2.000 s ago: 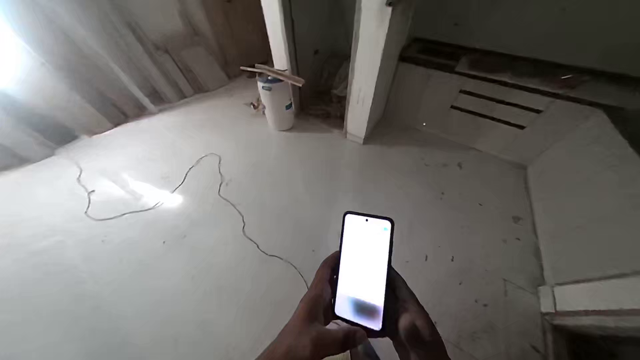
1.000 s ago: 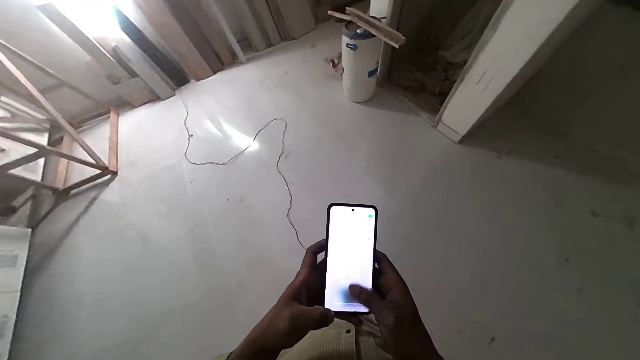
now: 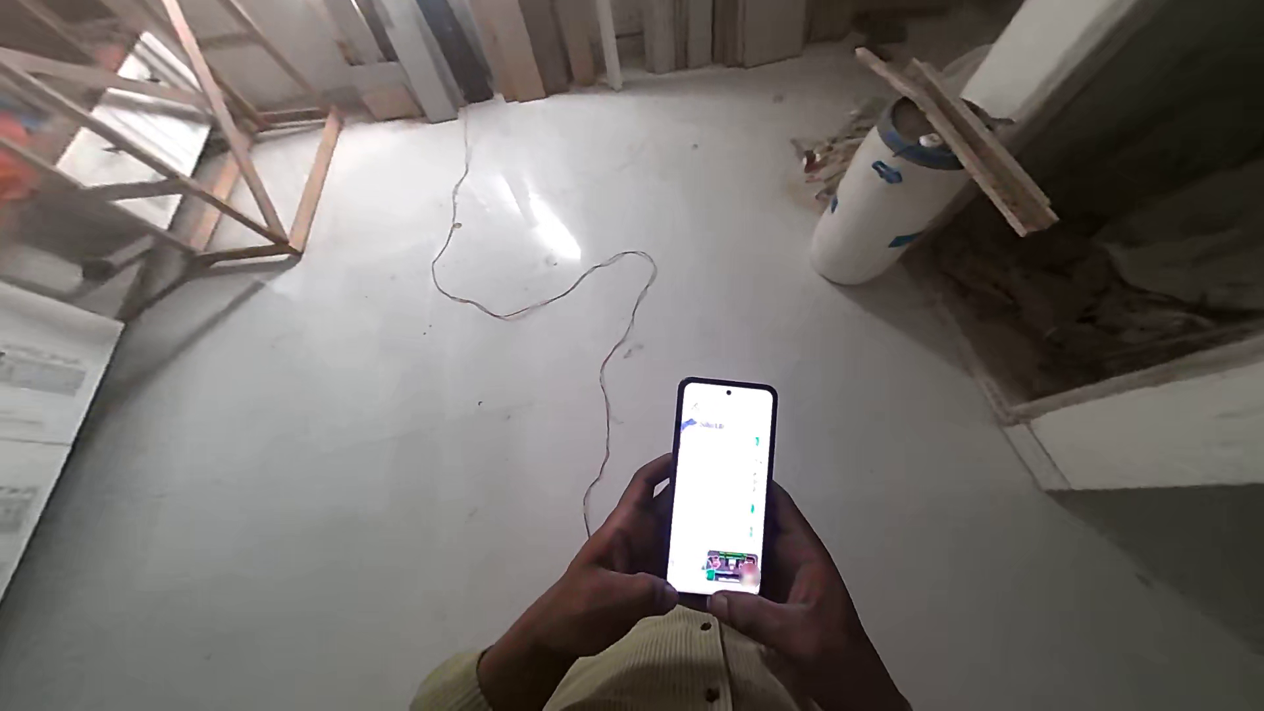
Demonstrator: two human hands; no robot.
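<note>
A smartphone (image 3: 721, 494) with a lit, mostly white screen is held upright between both hands, in front of a buttoned, ribbed shirt. My left hand (image 3: 617, 583) grips its left edge, the thumb lying by the lower left corner. On the other side my right hand (image 3: 805, 592) holds the right edge, with its thumb at the bottom of the screen. Small coloured marks and a small picture show on the screen, too washed out to read. The fingers behind the phone are hidden.
A thin cable (image 3: 605, 395) winds over the pale floor (image 3: 346, 474). At upper right, wooden strips (image 3: 973, 148) lie across a white cylindrical container (image 3: 874, 207). A wooden frame (image 3: 316, 183) stands at upper left, boards (image 3: 513, 49) lean at the back, and a low ledge (image 3: 1145, 425) is at right.
The view has swung left, bringing in the wooden frame. My right thumb has moved from over the screen to its bottom edge. The screen now shows small coloured marks and a small picture.
</note>
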